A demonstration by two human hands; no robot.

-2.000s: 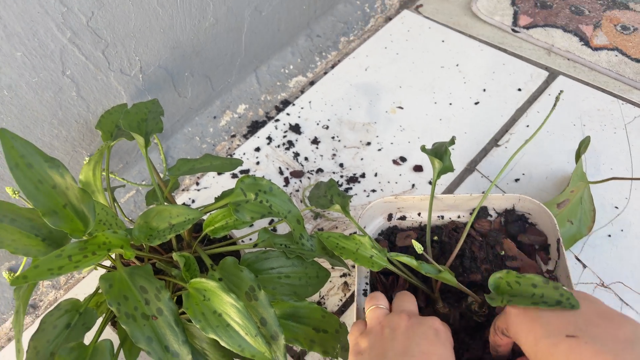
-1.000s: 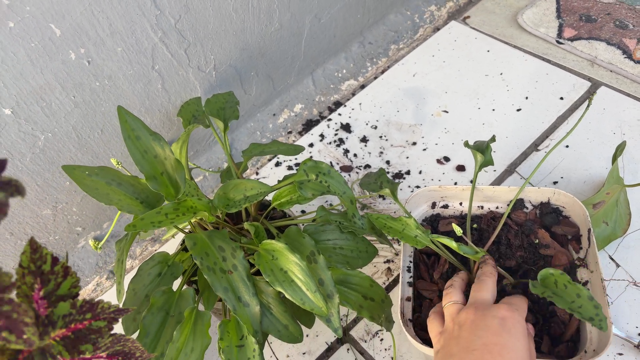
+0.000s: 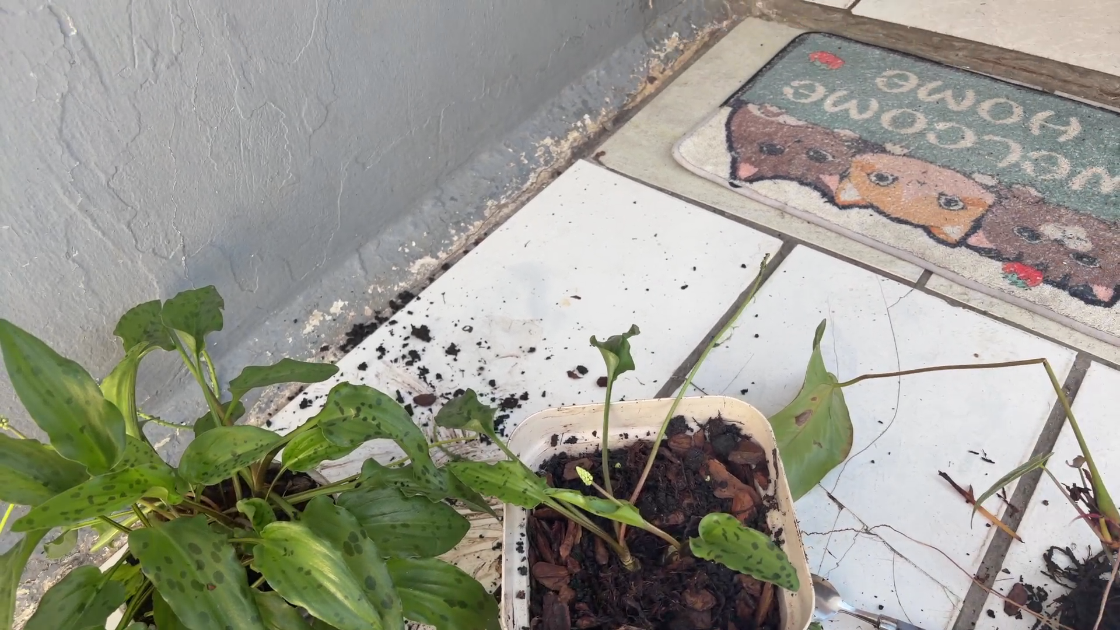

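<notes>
Neither my left hand nor my right hand shows at this moment. A square cream plastic pot (image 3: pixel 792 525) stands on the tiles at the bottom centre, filled with dark soil and bark chips (image 3: pixel 577 560). A small spotted-leaf plant (image 3: pixel 626 556) stands rooted in it, with a curled leaf on an upright stem and a long thin stalk leaning right. To the left a larger spotted-leaf plant (image 3: pixel 297 569) spreads its leaves up to the pot. At the pot's lower right lies a metal utensil (image 3: pixel 840 604), partly hidden.
A grey wall (image 3: pixel 219 131) rises at the left. A doormat (image 3: pixel 919 175) with cat faces and lettering lies at the upper right. Loose soil (image 3: pixel 420 332) is scattered on white tiles (image 3: pixel 560 262). An uprooted plant with a root clump (image 3: pixel 1085 586) lies at the right edge.
Both hands, seen in the pot two seconds ago, are out of view; one hand was still at the small plant's base a second ago. The view has shifted toward the doormat.
</notes>
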